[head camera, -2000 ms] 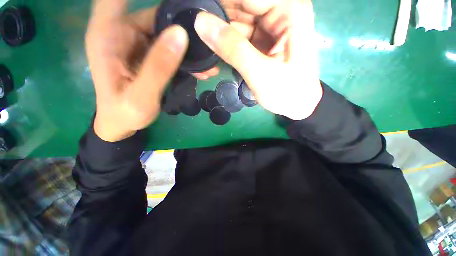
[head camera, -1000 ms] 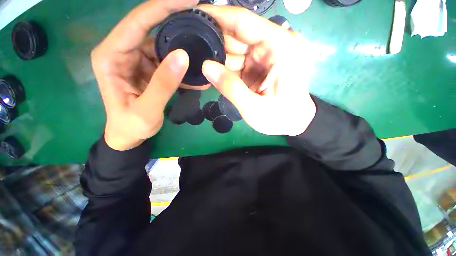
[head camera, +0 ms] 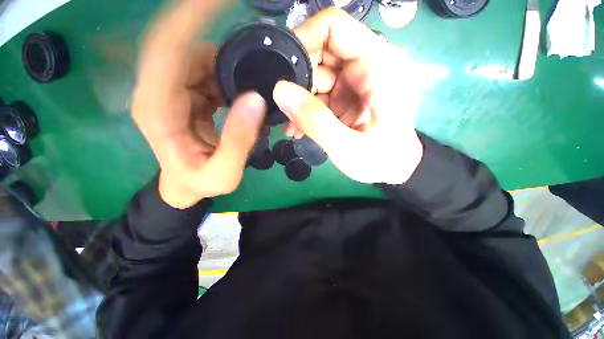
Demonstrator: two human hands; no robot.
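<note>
A round black housing (head camera: 261, 56) is held up over the bench between both hands, its round face with a dark centre towards me. My right hand (head camera: 357, 106) grips its right side, thumb on the lower part of the face. My left hand (head camera: 192, 126), partly blurred, is at its left side, with the thumb at the lower left edge; whether its fingers bear on the rim is partly hidden. Below the housing, a loose pile of thin black discs (head camera: 298, 169) lies on the green bench, partly hidden by the hands.
More black housings lie at left (head camera: 45, 56) and along the top edge (head camera: 459, 5). A pale disc (head camera: 398, 12) lies at the top. A slim pale knife or scraper (head camera: 529, 45) and a white tissue (head camera: 571, 28) lie at upper right. A plaid sleeve (head camera: 50, 265) is at lower left.
The housing has turned between my hands; two pale spots now show on its face. My left fingers have lifted and blurred. The plaid sleeve at left has moved up towards the bench edge.
</note>
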